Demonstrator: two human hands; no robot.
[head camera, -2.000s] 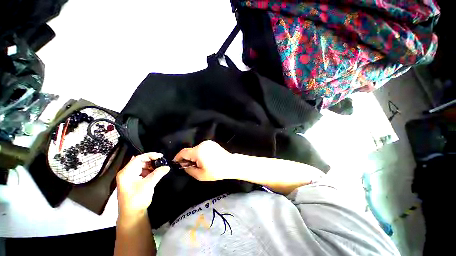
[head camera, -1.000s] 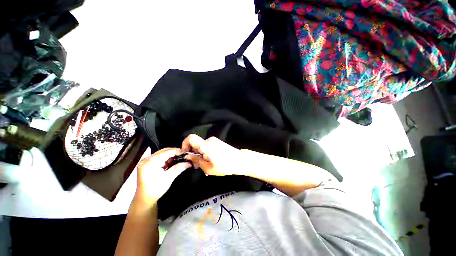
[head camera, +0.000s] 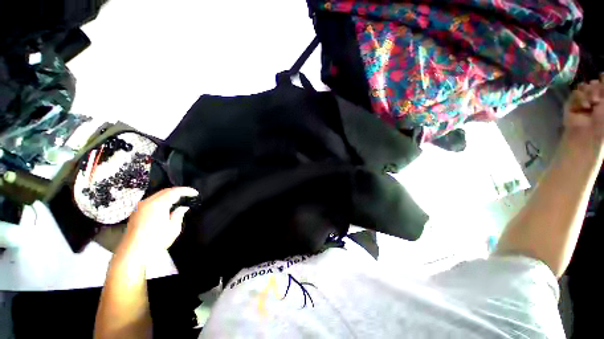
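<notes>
A black garment (head camera: 265, 139) lies across the white table and my lap. My left hand (head camera: 155, 215) pinches the garment's dark cloth at its left side, near the dish. My right hand (head camera: 586, 102) is far out at the right edge, partly cut off and blurred, with its fingers curled; I cannot tell if it holds a needle or thread. An oval dish (head camera: 114, 210) at left holds many tiny dark buttons (head camera: 132, 173) and a slim red-and-white tool (head camera: 96, 162).
Floral garments (head camera: 450, 59) are piled at upper right. Clear plastic bags (head camera: 40, 132) and dark cloth (head camera: 40, 66) lie at upper left. A thread cone (head camera: 23, 185) is at the left edge. A dark flat piece (head camera: 73, 222) lies under the dish. White paper (head camera: 487, 162) lies right of the garment.
My right hand has left the cloth beside my left hand and swung far out to the upper right. My left hand has moved left, close to the dish, with the cloth.
</notes>
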